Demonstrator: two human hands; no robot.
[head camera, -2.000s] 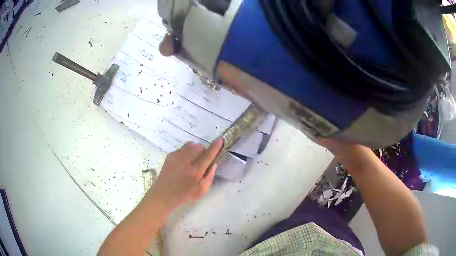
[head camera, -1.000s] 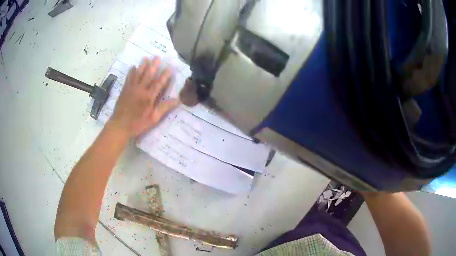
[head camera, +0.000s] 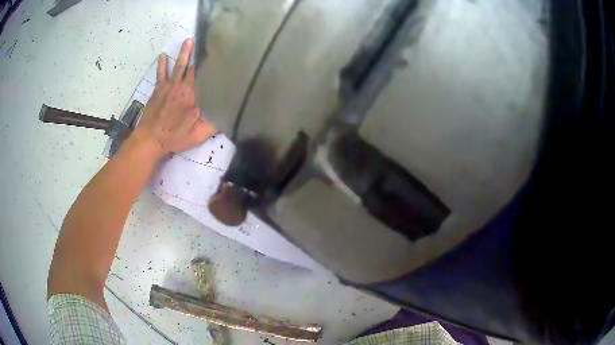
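Observation:
The cutting machine (head camera: 404, 148), a large silver and blue motor body, fills the middle and right of the view and hides much of the work. My left hand (head camera: 177, 111) lies flat with fingers spread on the white paper marker (head camera: 195, 178), just left of the machine, and grips nothing. The paper shows drawn lines and small writing; its right part is behind the machine. The knife and base plate are hidden. My right hand is not visible.
A dark T-shaped clamp (head camera: 77, 119) lies at the paper's left edge, partly behind my left wrist. Two worn metal bars cross on the white table (head camera: 40, 168) at the lower middle, the longer one (head camera: 232, 317) on top. A thin cable runs at the lower left.
The long bar left the paper and now lies across the other bar. My left hand moved from the bar to the paper's left part. The machine looms larger, and my right arm has gone from view.

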